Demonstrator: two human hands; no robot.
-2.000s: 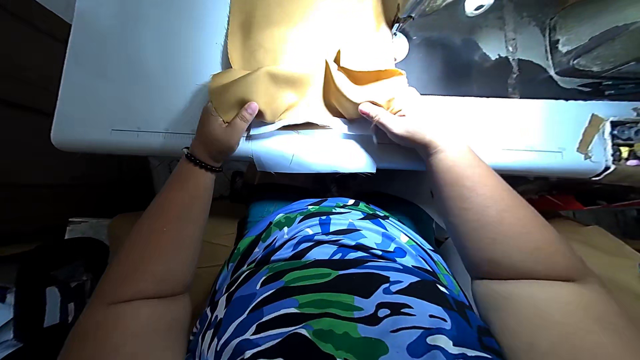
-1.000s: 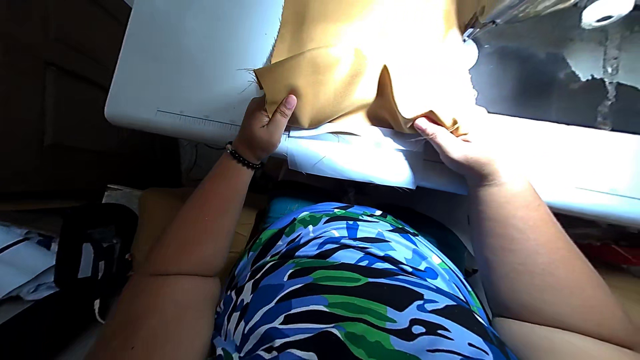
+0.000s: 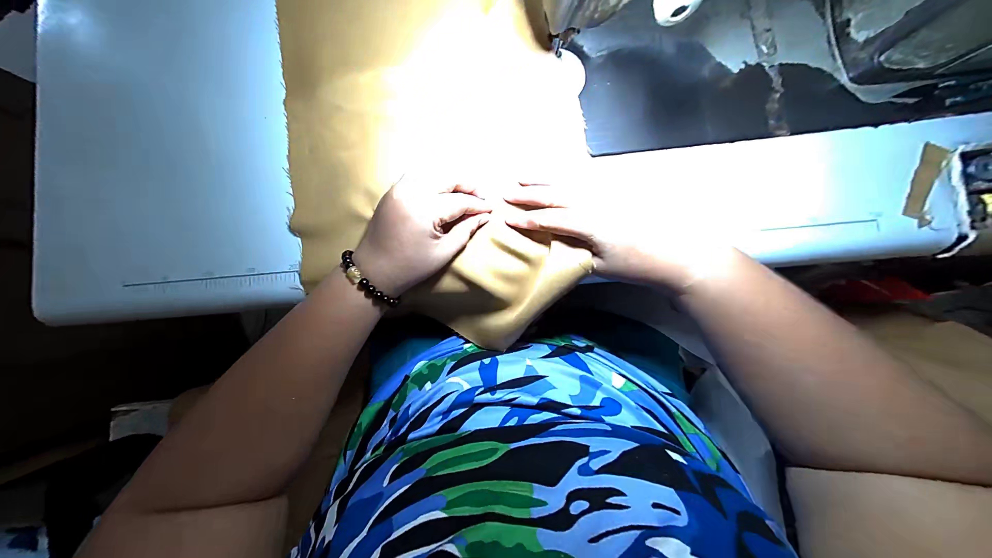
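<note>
A tan fabric piece lies over the white sewing table, its near end hanging in folds over the front edge. My left hand, with a beaded bracelet at the wrist, pinches the fabric between thumb and fingers near that edge. Close beside it, my right hand rests on the same fabric with fingers stretched toward the left fingertips; glare hides much of its back, and whether it grips is unclear. Beyond the hands, the needle area of a sewing machine stands at the fabric's right edge.
The white table bears a printed ruler scale along its front edge. A dark, worn machine bed is at the right. Brown tape sticks to the table's right end, beside a box-like part. Strong light washes out the middle.
My hands have come together from opposite sides of the fabric's near end. The fabric now spreads flatter over the table, with its near end hanging lower. The white piece seen under it before is not visible.
</note>
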